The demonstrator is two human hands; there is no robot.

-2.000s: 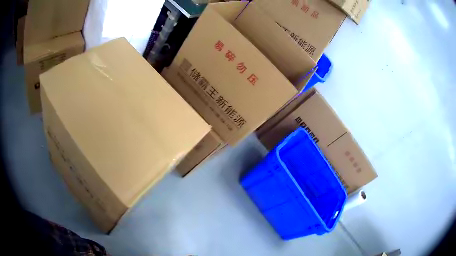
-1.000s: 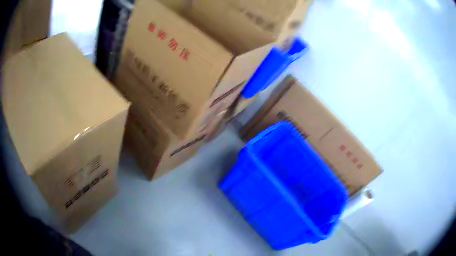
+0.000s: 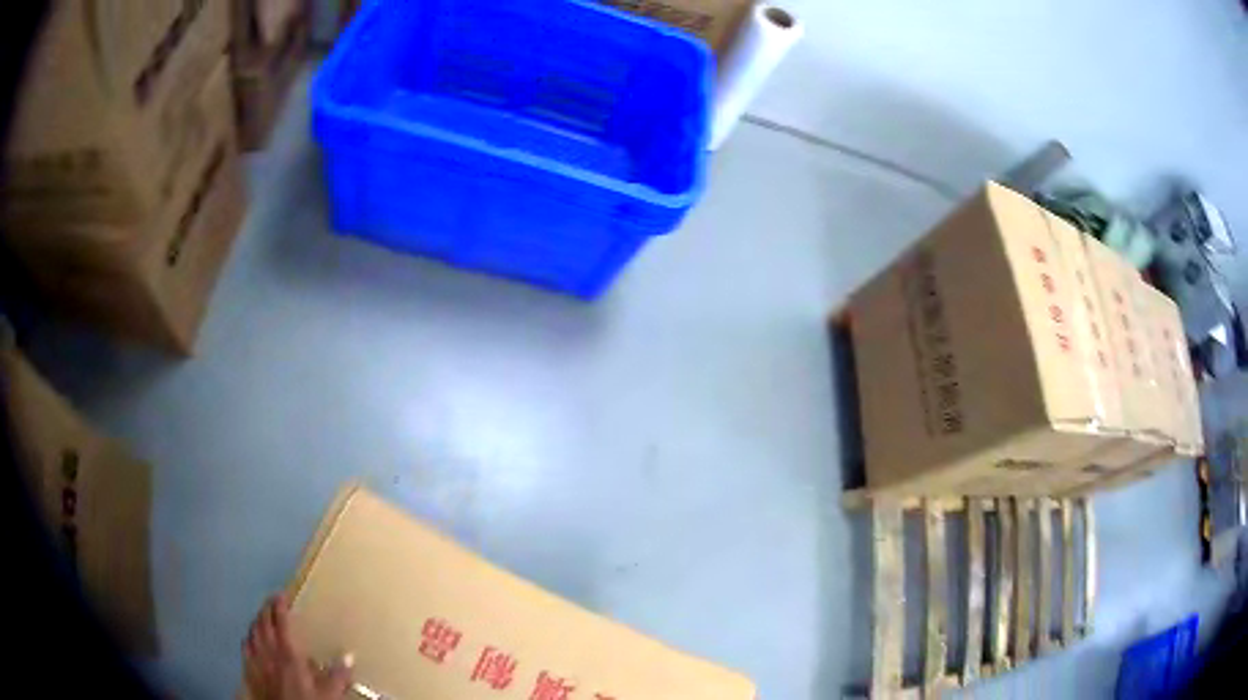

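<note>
A long brown carton (image 3: 479, 622) with red printed characters lies at the bottom centre, cut off by the lower edge. My left hand (image 3: 290, 662) is bare and at the carton's left end, its fingers along the edge and its thumb on the near side. It appears to grip the carton there; the wrist is cut off. My right hand is not in view.
A deep blue crate (image 3: 513, 137) stands on the floor ahead, with a white roll (image 3: 753, 75) beside it. Brown cartons (image 3: 103, 192) stand at the left. At the right, several printed cartons (image 3: 944, 369) stand on a wooden pallet (image 3: 944, 588). A blue object (image 3: 1158, 663) is bottom right.
The view has swung right and down. The blue crate now sits at upper left, the pallet of cartons has come in, and my left hand and the long carton have appeared at the bottom.
</note>
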